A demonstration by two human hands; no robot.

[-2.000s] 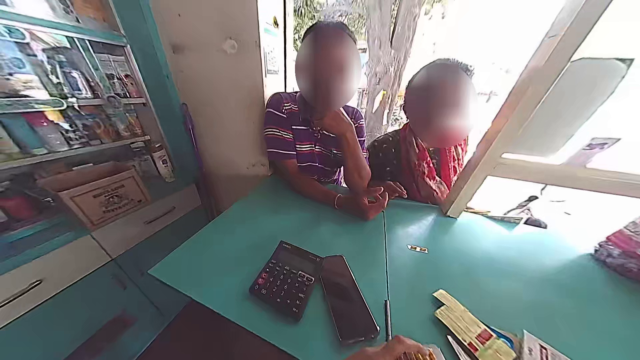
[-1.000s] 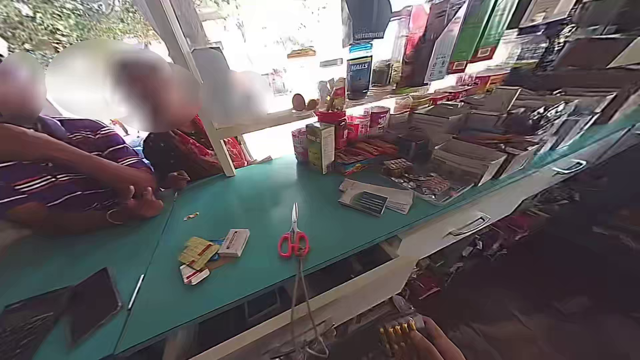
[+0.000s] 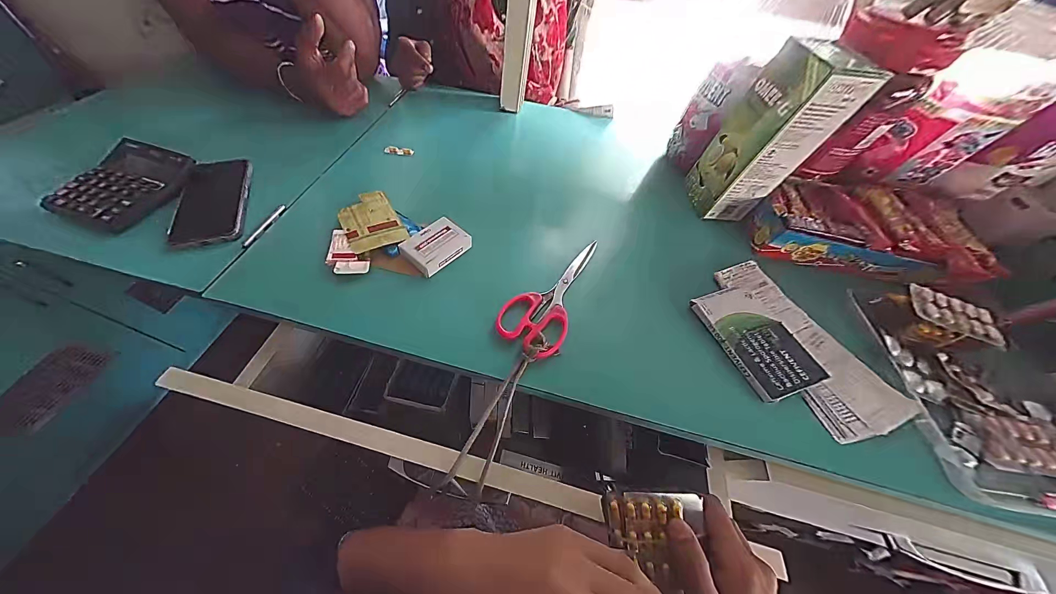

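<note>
At the bottom edge, my right hand (image 3: 726, 553) grips a blister pack of yellow-brown capsules (image 3: 648, 516) between its fingers. My left hand (image 3: 528, 561) reaches in from the left and meets the pack's lower left side; its fingertips are hidden. Above them, red-handled scissors (image 3: 532, 322) lie on the green counter (image 3: 627, 346), tied to a cord (image 3: 487, 437) that hangs over the front edge. Left of the scissors are a small white medicine box (image 3: 437, 246) and yellow packets (image 3: 371, 223). A small strip with capsules (image 3: 399, 151) lies farther back.
An open drawer (image 3: 388, 441) juts out below the counter. A calculator (image 3: 120, 186), smartphone (image 3: 210, 202) and pen (image 3: 264, 225) lie left. Another person's hand (image 3: 330, 74) is across the counter. Flattened cartons (image 3: 759, 338), a green box (image 3: 775, 124) and a tray of blister packs (image 3: 965, 396) stand right.
My left hand has come into view beside the blister pack, which my right hand held one second ago. The view has swung right, then partly back left and down.
</note>
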